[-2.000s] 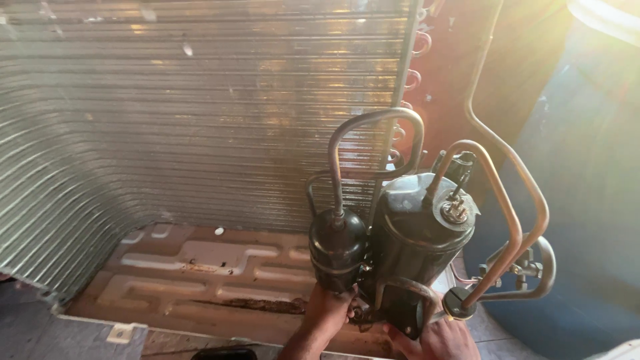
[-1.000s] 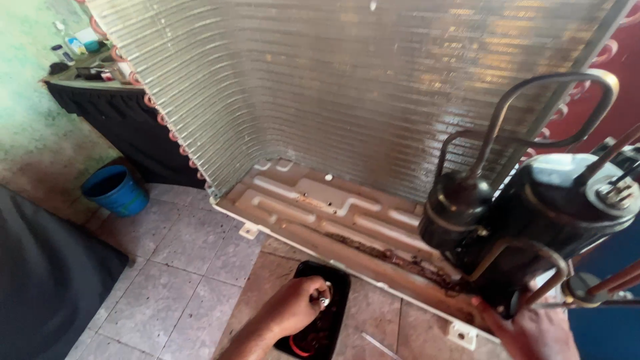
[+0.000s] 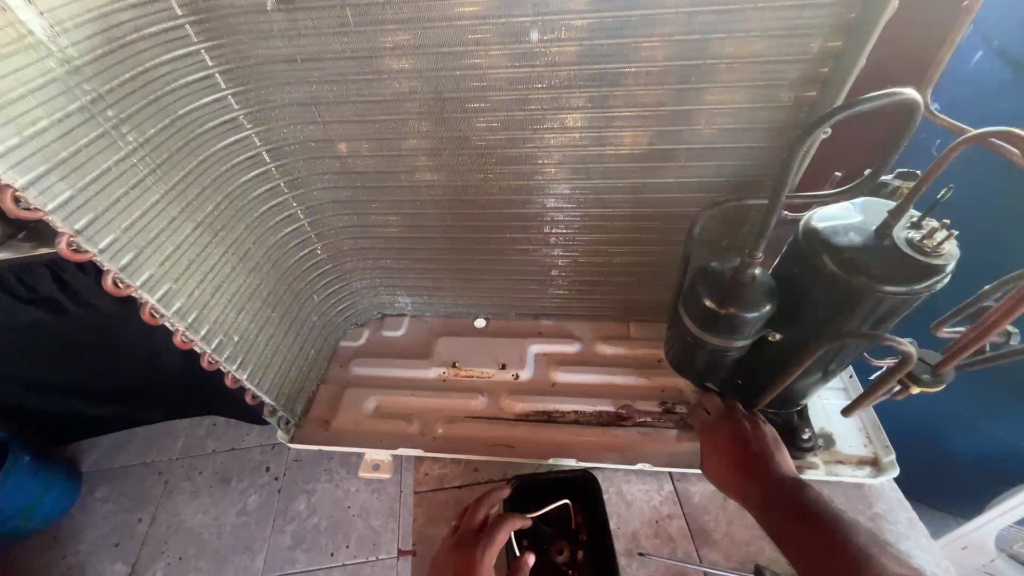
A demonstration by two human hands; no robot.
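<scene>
At the foot of the black compressor (image 3: 848, 296), my right hand (image 3: 740, 448) reaches under the small black accumulator (image 3: 720, 308); its fingertips are hidden. My left hand (image 3: 484, 536) is at the left edge of a black tray (image 3: 600, 500), its finger and thumb apart beside a thin bent metal wire (image 3: 552, 506). Whether it grips the wire is unclear. Small parts lie in the tray. The compressor stands on the right of a stained metal base pan (image 3: 472, 436), with a finned condenser coil (image 3: 480, 160) rising along its back and left side.
Bent copper pipes (image 3: 988, 328) stick out right of the compressor. A screwdriver (image 3: 688, 564) lies on the tiled floor (image 3: 216, 496) right of the tray. A blue bucket (image 3: 36, 488) and black cloth (image 3: 120, 352) are at left. A blue surface (image 3: 960, 416) stands at right.
Two seconds ago both hands were at the compressor's foot. My left hand moved to the tray, where it held a small shiny thing one second ago; its fingers are now apart. The view swung left, then back.
</scene>
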